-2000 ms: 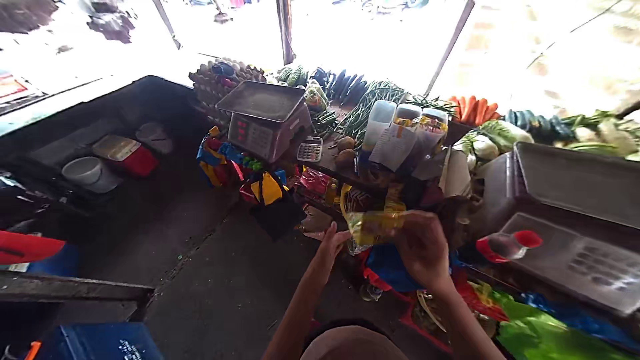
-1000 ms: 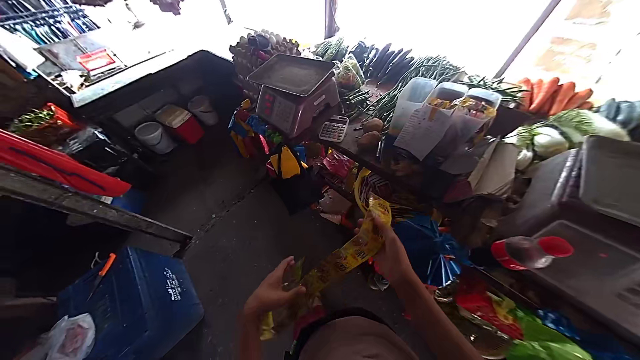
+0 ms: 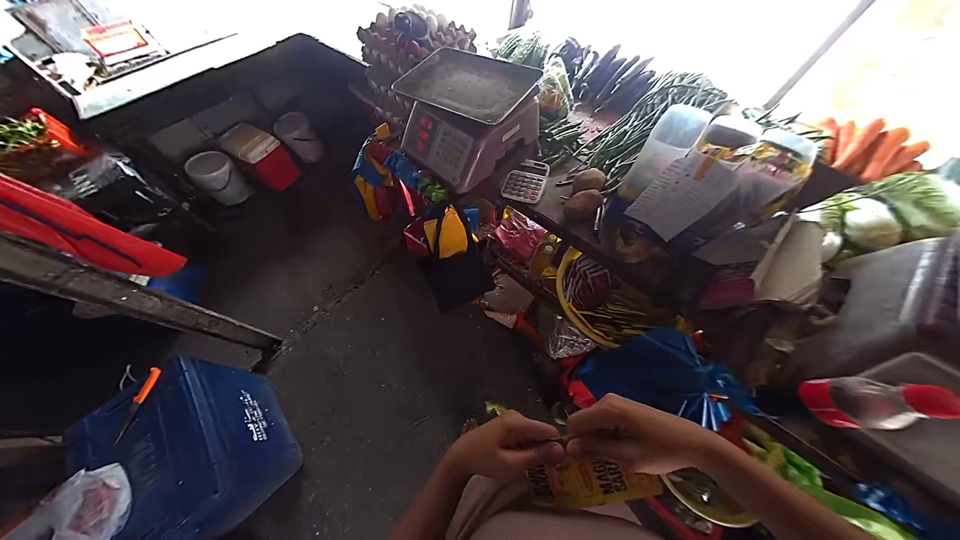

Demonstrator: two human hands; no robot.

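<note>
Close to my lap, my left hand [image 3: 506, 448] and my right hand [image 3: 634, 435] meet, fingertips pinching the top edge of yellow printed sachets [image 3: 596, 484]. The sachets hang below my fingers over my clothing, and part of them is hidden by the hands. A blue plastic bag [image 3: 660, 371] lies just beyond my right hand. Further right is a clear bottle with red ends [image 3: 877, 403].
A digital scale [image 3: 465, 142], a calculator [image 3: 525, 182] and clear containers [image 3: 667, 150] stand on the produce counter, near carrots [image 3: 874, 148] and eggplants [image 3: 611, 75]. At lower left, an orange-handled knife [image 3: 139, 401] lies on a blue cooler box [image 3: 225, 442].
The sachet strip was stretched between my separated hands a second ago; now my hands are together low near my lap, with the sachets hanging beneath. The view has shifted.
</note>
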